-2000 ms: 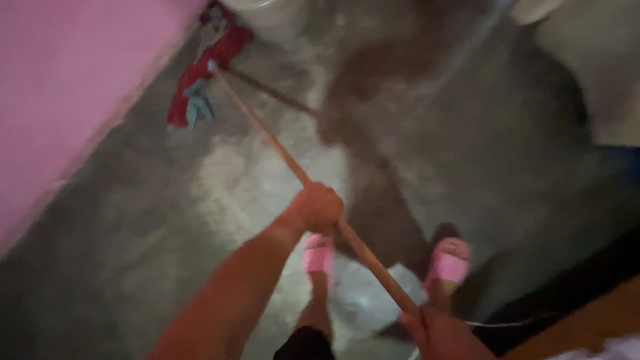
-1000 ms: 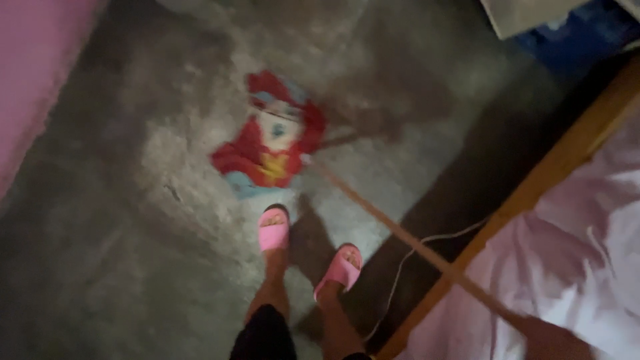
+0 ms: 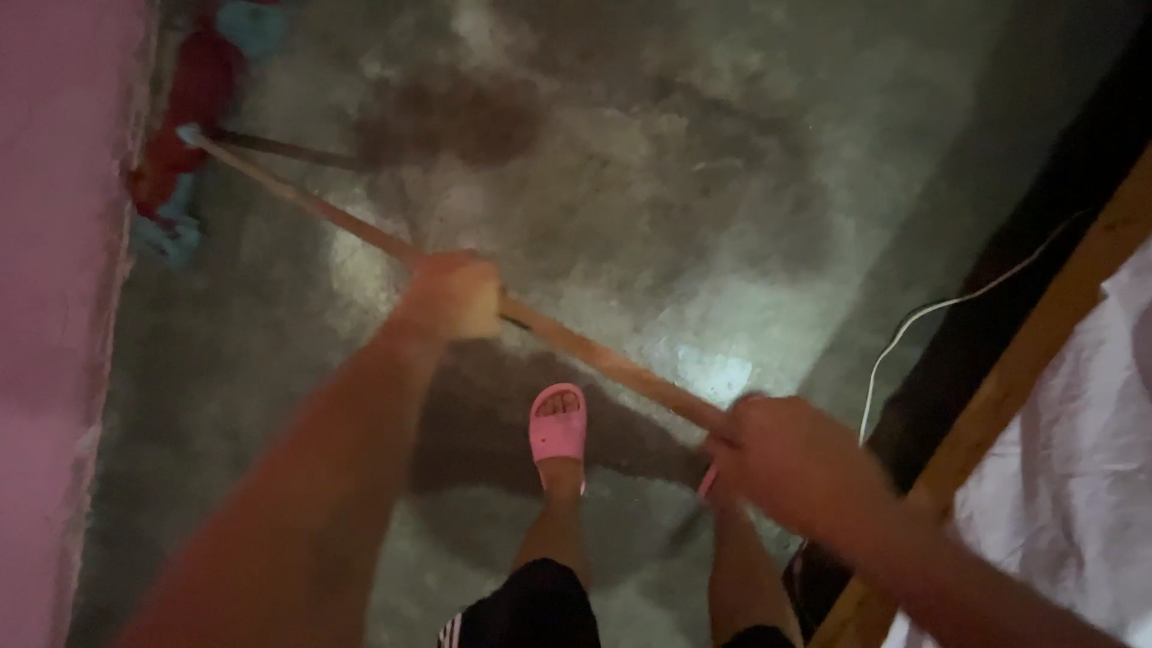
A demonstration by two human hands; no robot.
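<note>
A long wooden pole slants across the view from upper left to lower right. My left hand is closed around its middle, and my right hand grips it near the lower right end. At the pole's far end, a red and light-blue cloth lies bunched on the concrete floor, along the foot of the pink wall. How the cloth is joined to the pole cannot be told. Both hands are somewhat blurred.
My feet wear pink slides; the right one is mostly hidden behind my right hand. A white cable curves over the floor at the right, beside a wooden bed frame with a pale sheet.
The cloth, spread in front of my feet one second ago, is now bunched against the pink wall at the left. My left hand, out of view then, is back on the pole.
</note>
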